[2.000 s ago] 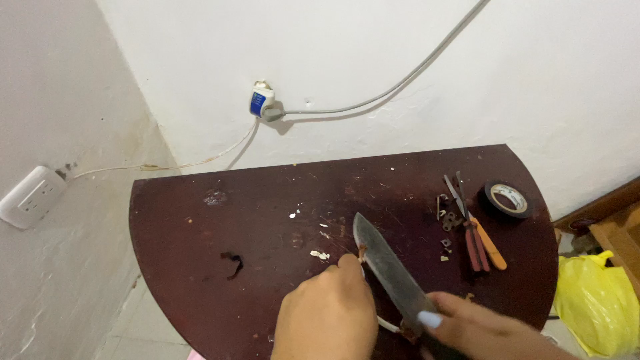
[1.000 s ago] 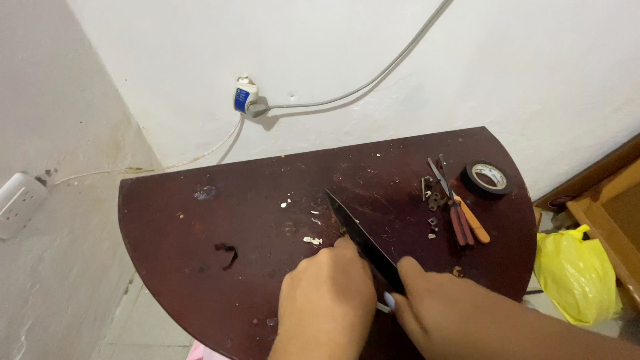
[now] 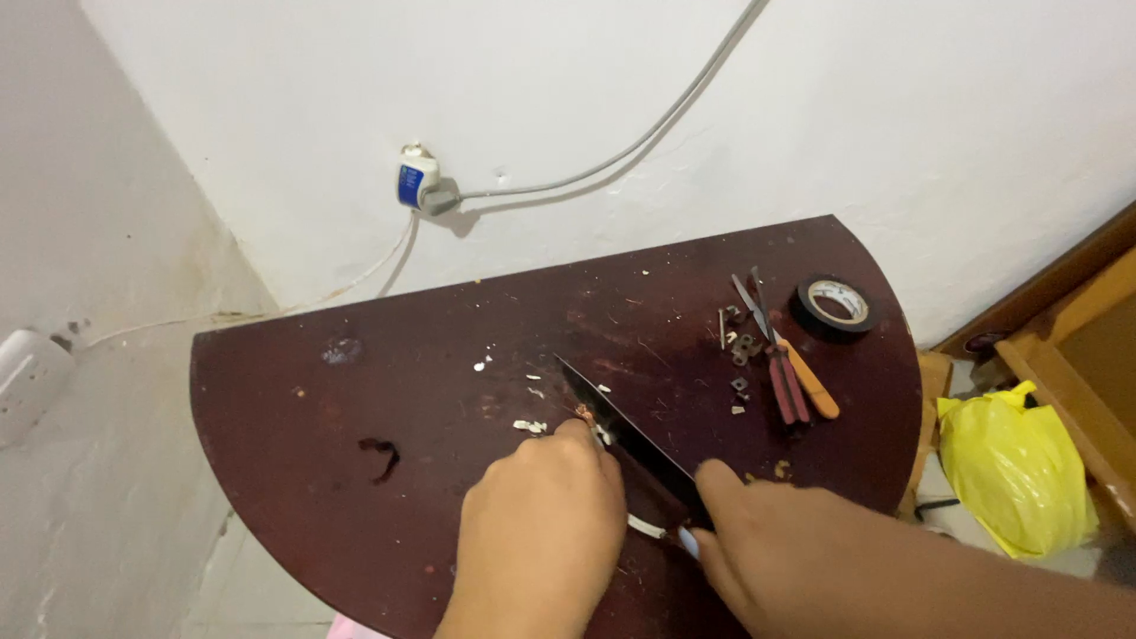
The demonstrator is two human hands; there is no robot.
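Observation:
On the dark wooden tabletop [image 3: 293,399], my left hand [image 3: 546,515] grips a white electrical cable [image 3: 646,527]. Bare copper strands [image 3: 584,413] poke out past its fingertips. My right hand [image 3: 754,524] is closed on the handle of a large knife, whose blade [image 3: 630,435] points up and left, close beside the cable end. The handle is mostly hidden by the hand. White insulation scraps [image 3: 530,427] lie just beyond my left hand, and a dark curled strip [image 3: 382,459] is farther left.
Black electrical tape [image 3: 832,306], red-handled pliers or snips [image 3: 786,386], an orange-handled tool [image 3: 812,377] and small metal parts [image 3: 744,348] lie at the table's right. A plug adapter [image 3: 417,177] with cords is on the wall behind. A yellow plastic bag [image 3: 1016,470] stands at right.
The knife blade, flatter with its broad face showing two seconds ago, is now tilted and looks darker and thinner. Both hands stay close together near the cable end.

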